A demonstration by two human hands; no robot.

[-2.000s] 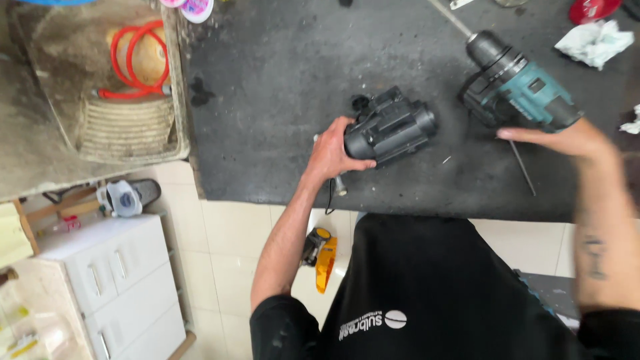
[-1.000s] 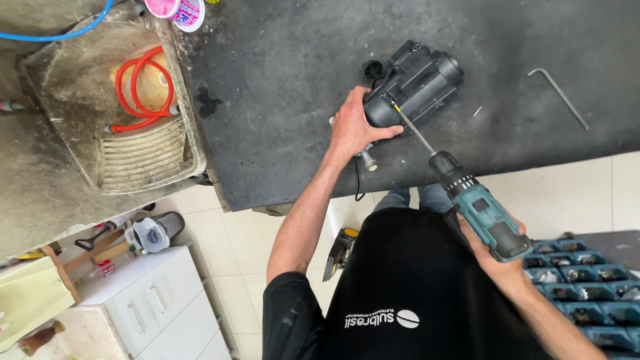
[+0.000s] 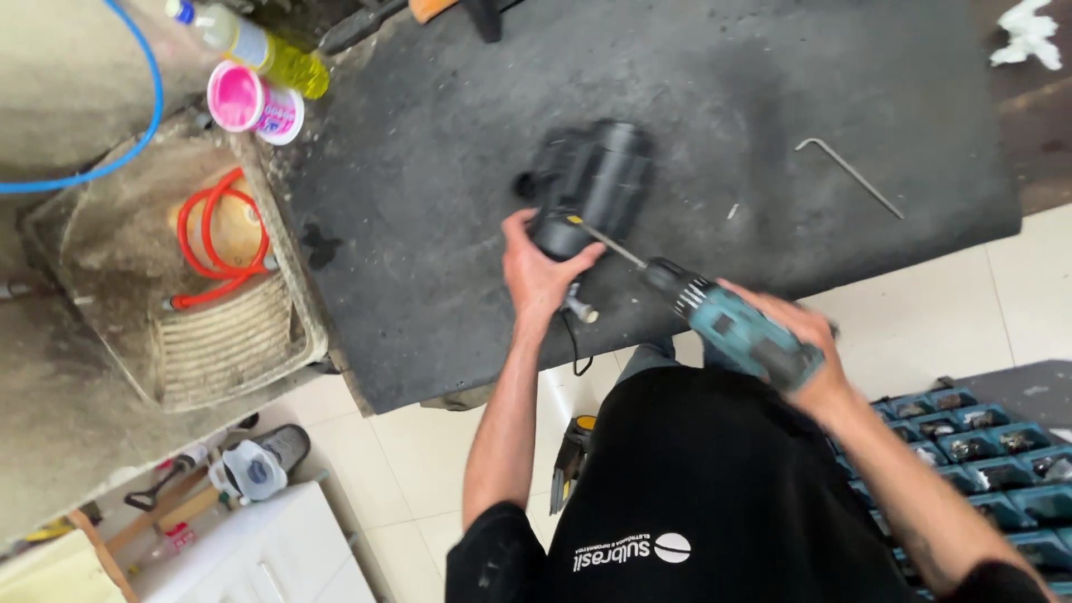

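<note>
A black plastic-cased machine (image 3: 615, 180), possibly a motor or pump unit, lies blurred on the dark bench. Around its near end my left hand (image 3: 540, 272) is closed, thumb on the right and fingers on the left. My right hand (image 3: 804, 343) grips a teal and black cordless drill (image 3: 737, 322), held low at the bench's front edge. The drill's long bit (image 3: 615, 245) slants up-left, its tip at a small yellow spot on the casing near my left thumb. A metal fitting (image 3: 582, 308) and a thin black cable show below the machine. A hex key (image 3: 854, 180) rests farther right.
Left of the bench (image 3: 419, 360) stands a stained sink (image 3: 314, 322) with a coiled red hose (image 3: 213, 268). A pink tub (image 3: 239, 96) and a bottle of yellow liquid (image 3: 289, 67) stand at the back left. Teal parts bins (image 3: 971, 448) are at lower right.
The drill was over the bench's right side two seconds ago; its bit then came down to the machine's near end. The hex key, partly hidden by the drill before, is now uncovered.
</note>
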